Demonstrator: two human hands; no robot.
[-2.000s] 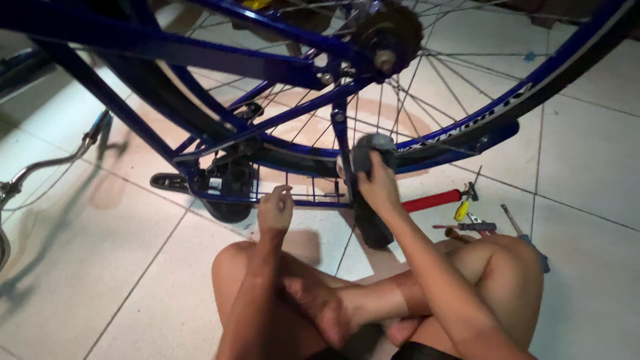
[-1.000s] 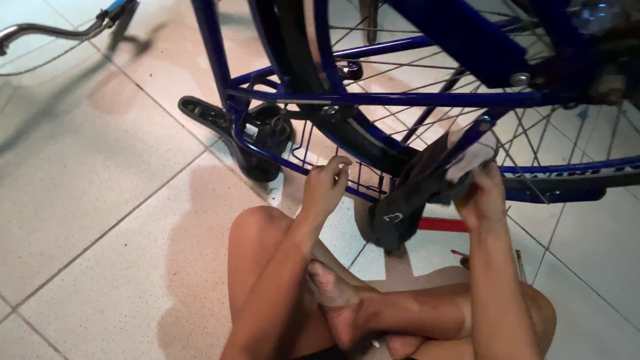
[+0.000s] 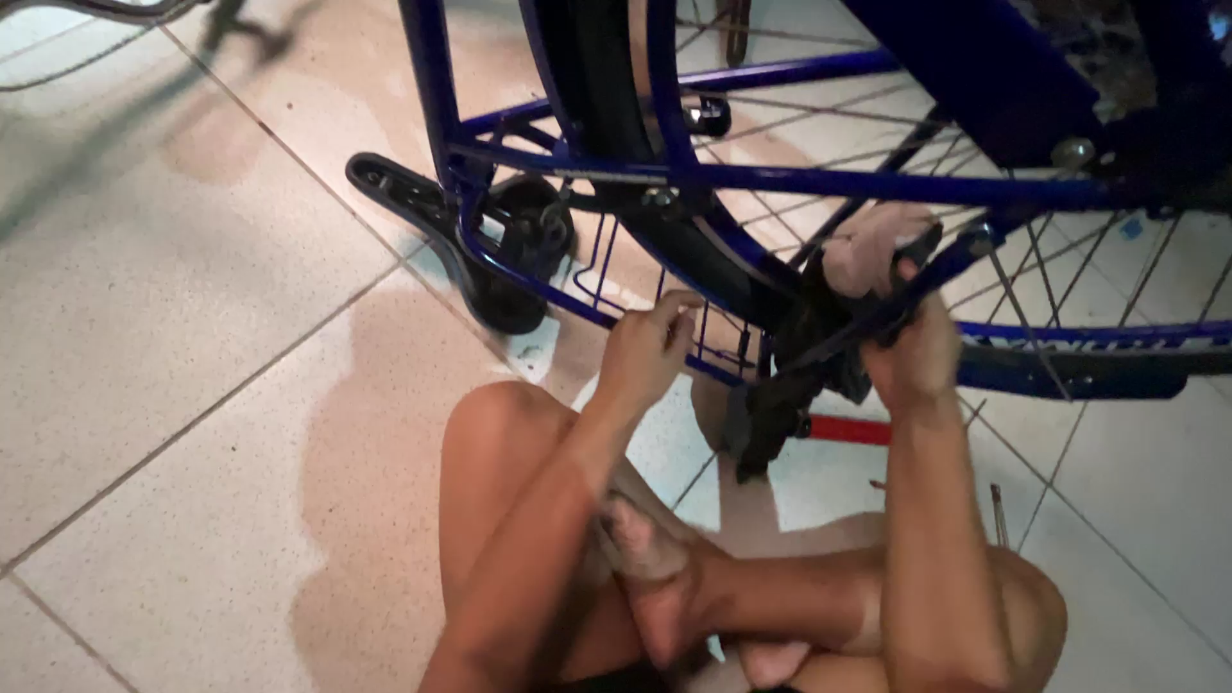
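My right hand grips a dark cloth with a pale, pinkish part, up against a slanting blue tube of the bicycle's rear rack. The cloth hangs down to the left of the hand, below the tire. My left hand, fingers curled and partly apart, is at the rack's lower blue rail; whether it touches the rail is unclear. Thin blue rack wires show just above it. Nothing is visible in its fingers.
A black bicycle saddle lies on the tiled floor left of the rack. A red bar lies behind my right forearm. A thin tool is beside my right knee. Part of another bicycle shows at upper left.
The view has shifted and come closer to the rack. The dark cloth, bunched in my right hand two seconds ago, now hangs more spread out, its pale part showing. My left hand stays near the rack rail.
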